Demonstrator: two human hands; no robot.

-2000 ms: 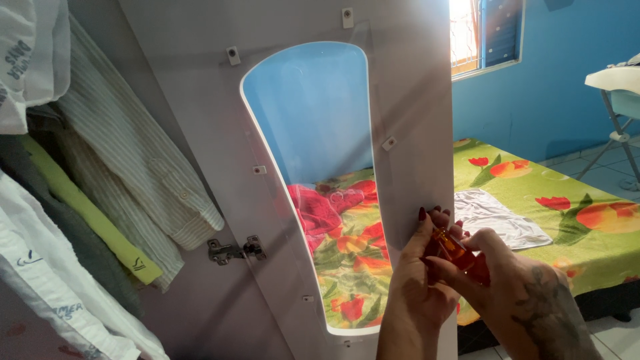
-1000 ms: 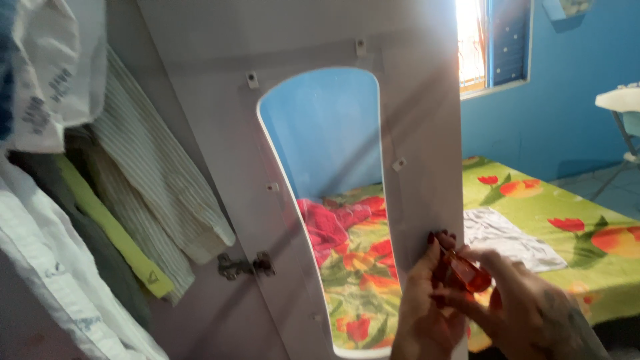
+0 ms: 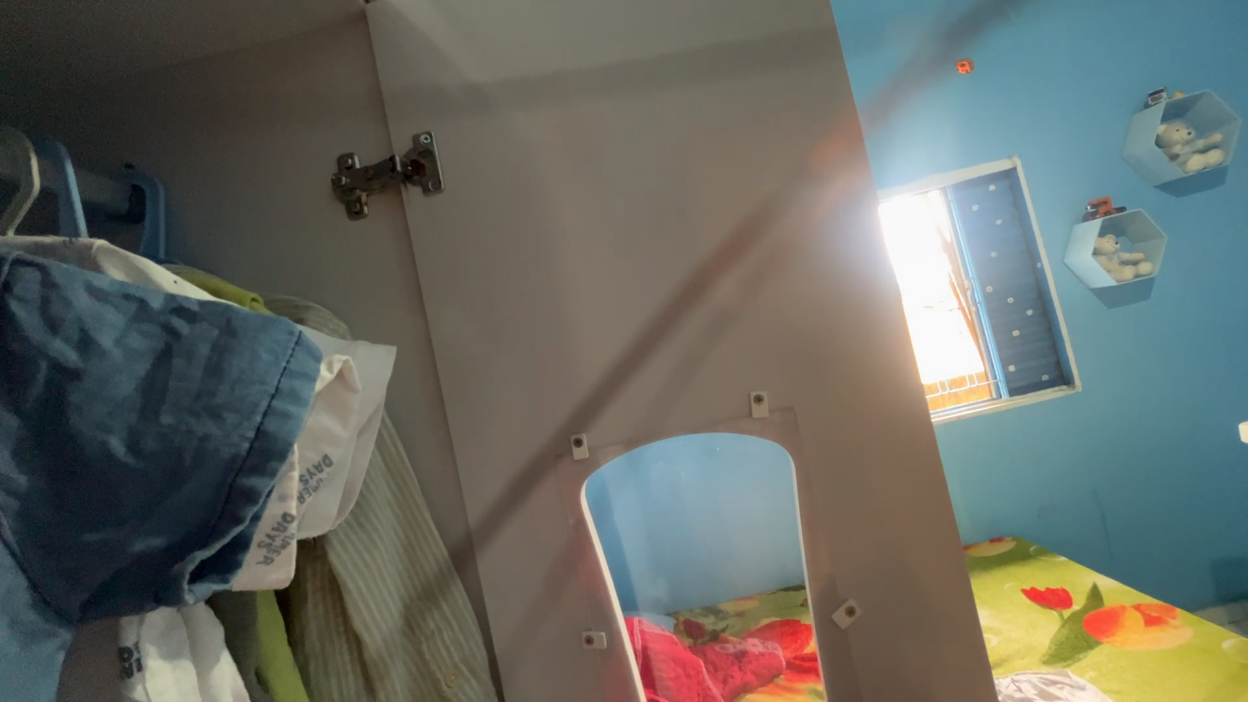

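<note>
Neither of my hands shows in the head view now. A grey wardrobe door (image 3: pixel 624 273) fills the middle, swung out on a metal hinge (image 3: pixel 390 175). Its lower part has a clear pane (image 3: pixel 702 526) in an arched opening, with small screwed clips (image 3: pixel 760 404) around it. Through the pane a red cloth (image 3: pixel 721 663) is visible on a bed. To the left, clothes hang inside the wardrobe: a blue garment (image 3: pixel 146 429), a striped shirt (image 3: pixel 409 556) and white pieces with printing.
A bed with a green floral cover (image 3: pixel 1121 624) stands right of the door, a white cloth (image 3: pixel 1048 687) on it. On the blue wall are a bright window (image 3: pixel 975 292) and hexagonal shelves (image 3: pixel 1116 249) holding teddy bears. Light blue hangers (image 3: pixel 63 190) hang at upper left.
The view has tilted up. Both hands, earlier at the door's right edge with a small amber-red object between their fingers, are out of sight, as is that object.
</note>
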